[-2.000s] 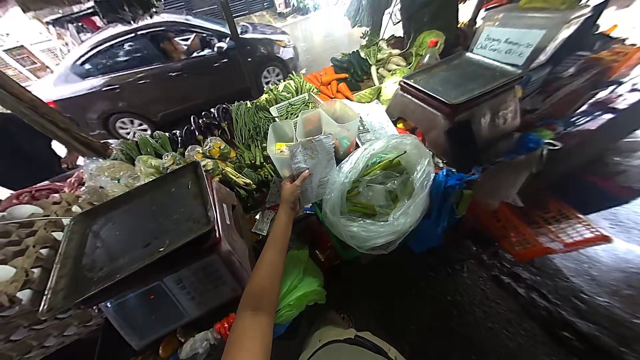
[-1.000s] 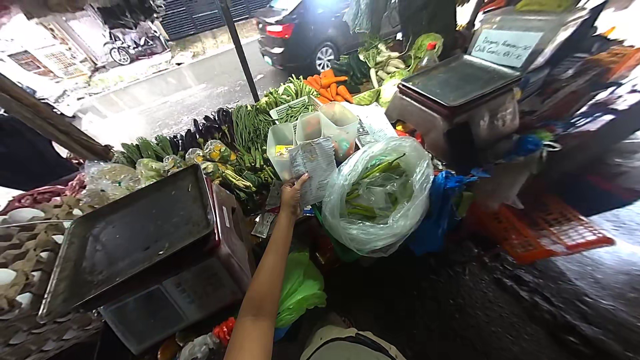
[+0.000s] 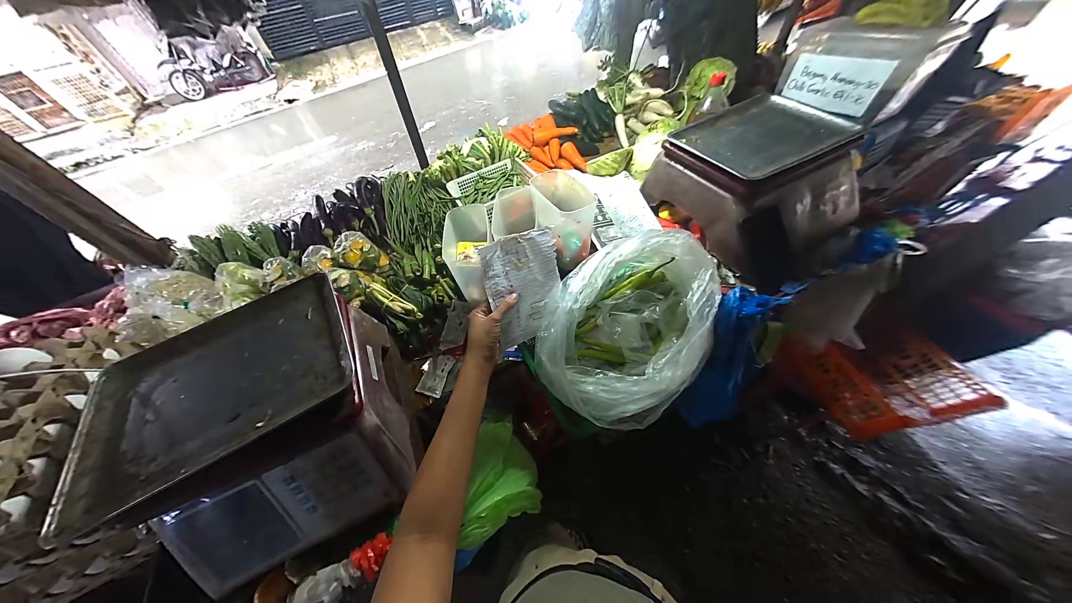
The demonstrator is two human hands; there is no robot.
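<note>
My left hand point(image 3: 486, 335) reaches up from the bottom edge, its thumb pressed on a creased sheet of paper with handwriting point(image 3: 523, 280). The sheet stands in front of several translucent plastic containers point(image 3: 467, 239), partly covering them. Just right of the paper sits an open clear plastic bag point(image 3: 628, 331) with long green vegetables inside. Below the hand, beside my forearm, lies a bright green plastic bag point(image 3: 501, 486). My right hand is not in view.
Digital scales with metal trays stand at left point(image 3: 226, 394) and upper right point(image 3: 766, 134). Eggplants point(image 3: 335, 213), string beans point(image 3: 410, 209) and carrots point(image 3: 548, 141) line the stall's far side. Egg trays point(image 3: 33, 427) lie far left, a blue bag point(image 3: 729, 360) and orange crate point(image 3: 896, 385) at right.
The dark car on the street has moved right and out of view, uncovering a parked motorcycle. My left hand and the paper have stayed in about the same place.
</note>
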